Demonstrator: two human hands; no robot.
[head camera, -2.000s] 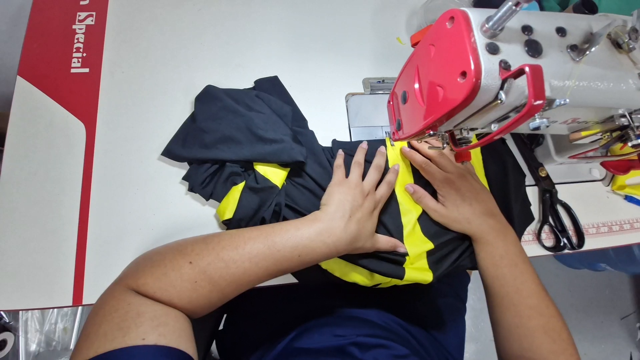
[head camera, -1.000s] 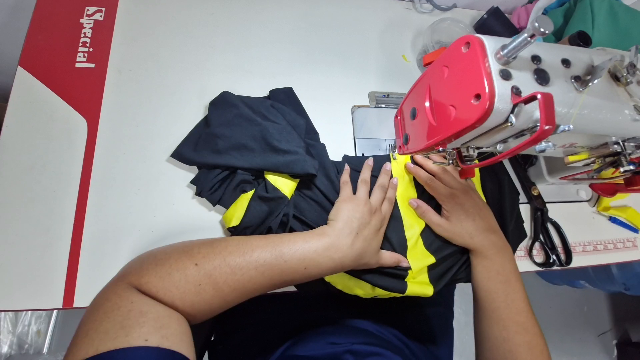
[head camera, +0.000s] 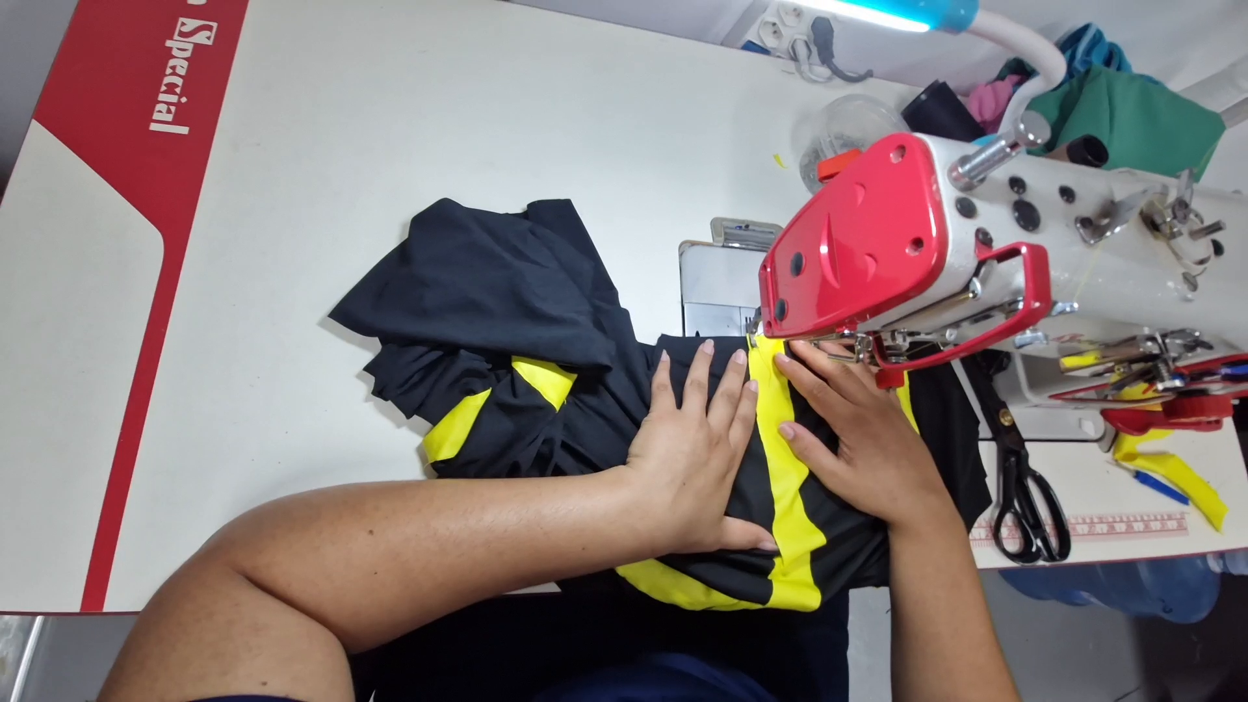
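Note:
A black fabric garment (head camera: 487, 283) lies bunched on the sewing table, its right part running under the head of a red and white sewing machine (head camera: 858, 234). Down this part runs a yellow fabric strip (head camera: 788, 487), its top end at the presser foot (head camera: 754, 327). My left hand (head camera: 697, 448) lies flat on the black cloth left of the strip, fingers spread, thumb near the strip's edge. On the strip's right side rests my right hand (head camera: 863, 429), fingers spread, its index fingertip at the strip; its other fingertips are partly hidden beneath the machine head. The needle is hidden.
Black-handled scissors (head camera: 1019, 478) lie right of the garment, over a printed ruler scale (head camera: 1121, 526). Beyond them are yellow scraps (head camera: 1185, 478) and a blue pen-like object (head camera: 1160, 487). Behind the machine stand a clear round container (head camera: 853, 127) and green cloth (head camera: 1121, 117). A lit lamp (head camera: 897, 12) hangs above.
The view has shifted, now showing the lamp and more of the table's back. Both hands stay on the cloth beside the yellow strip, in nearly the same pose.

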